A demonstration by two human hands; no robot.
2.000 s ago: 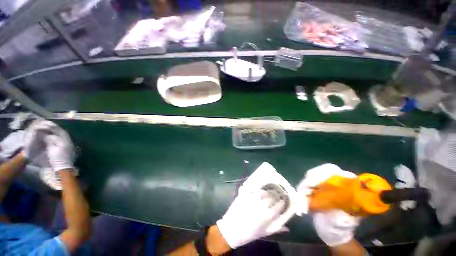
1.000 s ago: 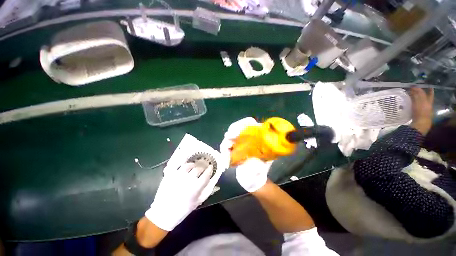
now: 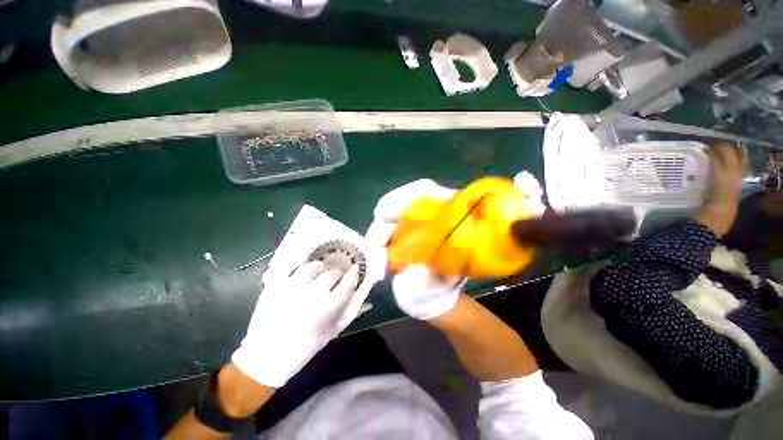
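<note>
The white fan housing lies on the dark green bench near its front edge, with the round grey ribbed motor facing up in it. My gloved left hand holds the housing, its fingers over the motor. My gloved right hand is closed around the orange-yellow electric screwdriver, held level at the housing's right side. The screwdriver's dark end points right and is blurred. The contact between tip and housing is hidden by the hand. A thin lead wire trails left from the housing.
A clear screw tray sits against the pale rail. Beyond it on the belt are an outer shell, a mounting plate and a part with a blue piece. At right, a neighbouring person's hand holds a vented panel.
The view has swung right, then slightly down, so the bench things shift in the picture. The left hand stays on the housing and the right hand keeps the screwdriver at its side.
</note>
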